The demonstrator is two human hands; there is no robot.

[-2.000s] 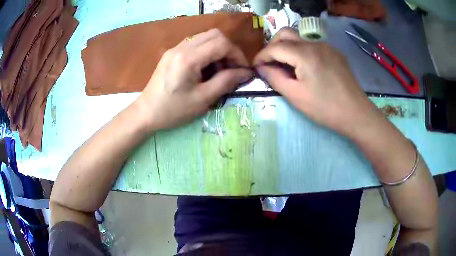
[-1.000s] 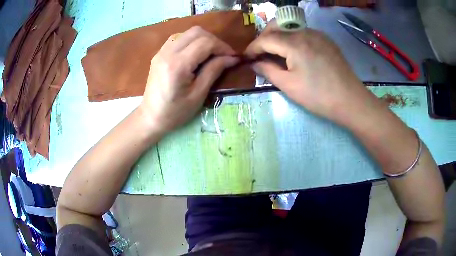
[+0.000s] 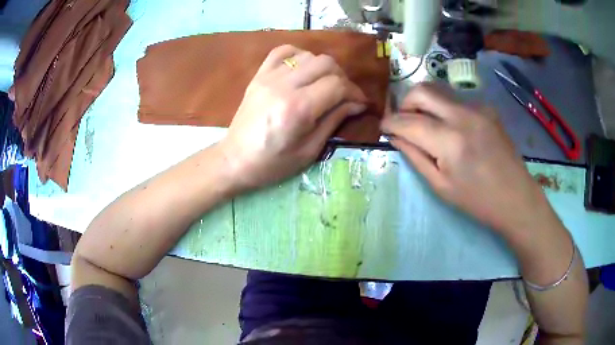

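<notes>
A rust-brown folded panel [image 3: 195, 77] lies flat on the table, its right end beside the needle plate and a yellow mark. My left hand [image 3: 297, 111] rests on the panel's right part, its thumb and fingertips together on the cloth near the front right corner. My right hand [image 3: 452, 145] is slightly blurred at the panel's right edge, fingers bent and close together. Its fingertips are near the corner; whether they pinch the cloth is unclear. The cream sewing machine head [image 3: 419, 27] stands just beyond the hands.
A fanned pile of brown pieces [image 3: 67, 74] lies at the left. Red-handled snips [image 3: 543, 114] lie at the right on a grey surface, with a brown scrap [image 3: 518, 43] behind them. A black flat rectangle [image 3: 600, 174] is at the right edge. A pale ribbed knob [image 3: 462, 73] stands above my right hand.
The hands were together at the panel's edge; my right hand has moved apart to the right. My left hand now lies flatter on the panel. The whole view has shifted, showing more of the machine.
</notes>
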